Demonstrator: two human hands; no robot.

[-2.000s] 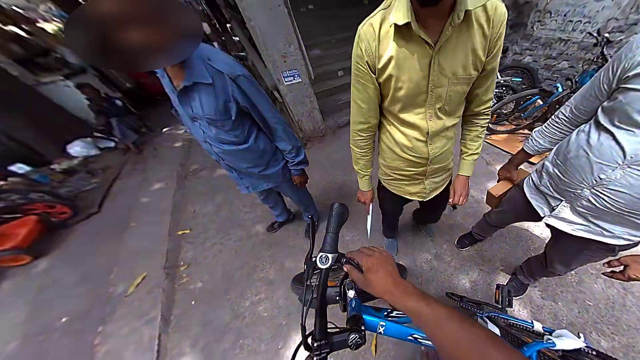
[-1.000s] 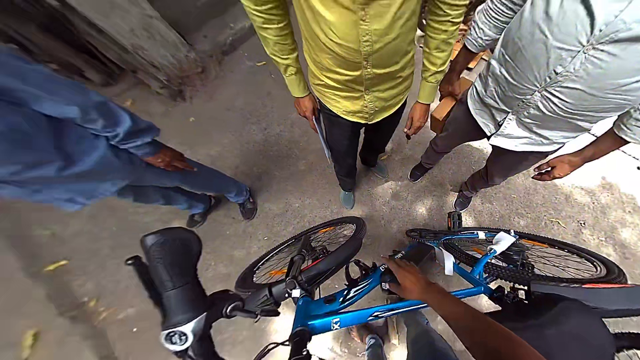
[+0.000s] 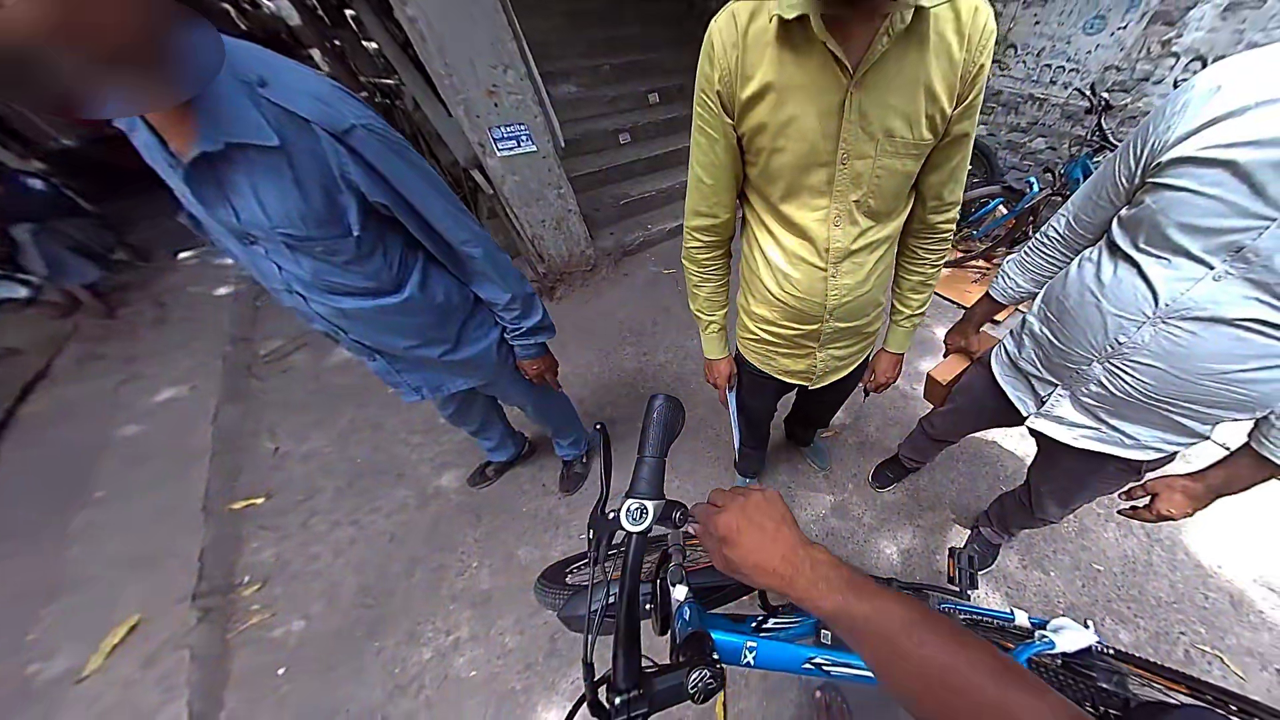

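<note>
My right hand (image 3: 755,538) reaches from the lower right, its fingers curled beside the round clamp of the bicycle handlebar (image 3: 630,590); whether they hold a small part cannot be told. The black rubber grip (image 3: 660,440) points up and away, with a brake lever (image 3: 603,465) to its left. Below my hand run the blue frame tubes (image 3: 765,650), and the front wheel (image 3: 570,575) shows behind the handlebar. My left hand is out of view.
A person in blue (image 3: 350,220) stands at left, one in a yellow-green shirt (image 3: 840,200) ahead with a flat sheet (image 3: 733,420) in one hand. At right, a person in a grey shirt (image 3: 1160,270) holds a brown box (image 3: 955,375). A concrete pillar (image 3: 500,130) stands behind.
My right hand was on the bicycle frame one second ago and is now beside the handlebar clamp. The view has swung up since then.
</note>
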